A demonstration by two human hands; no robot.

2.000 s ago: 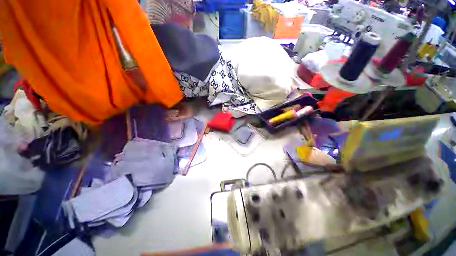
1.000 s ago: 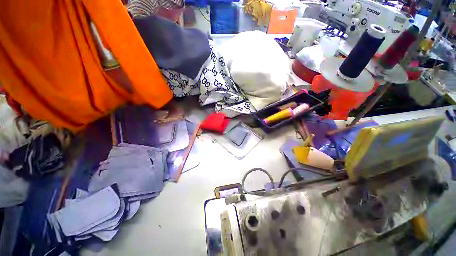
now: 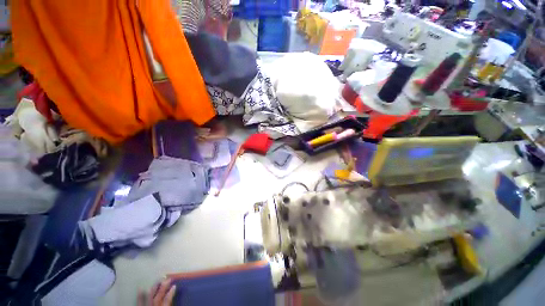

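Note:
The blue sewing template (image 3: 224, 287) lies at the bottom centre, left of the machine's needle end, with an orange strip along its upper edge and its lower part cut off by the frame. My left hand (image 3: 159, 294) is at the bottom edge, blurred and mostly cut off, its fingers on the template's left corner. My right hand cannot be made out; a small pinkish blur shows at the bottom edge right of the template. The cream, dark-blotched sewing machine (image 3: 370, 212) stands to the right. Its needle area is blurred.
Pale grey cut pieces (image 3: 128, 221) are fanned at left. Dark panels with white edges lie at the far left. Behind are orange cloth (image 3: 107, 66), a black tool tray (image 3: 331, 137) and thread cones (image 3: 397, 80). A yellow-lidded box (image 3: 424, 161) stands on the machine.
The template and my left hand have come into view at the bottom. The view has shifted, showing more of the machine's near side and the table beyond its right end.

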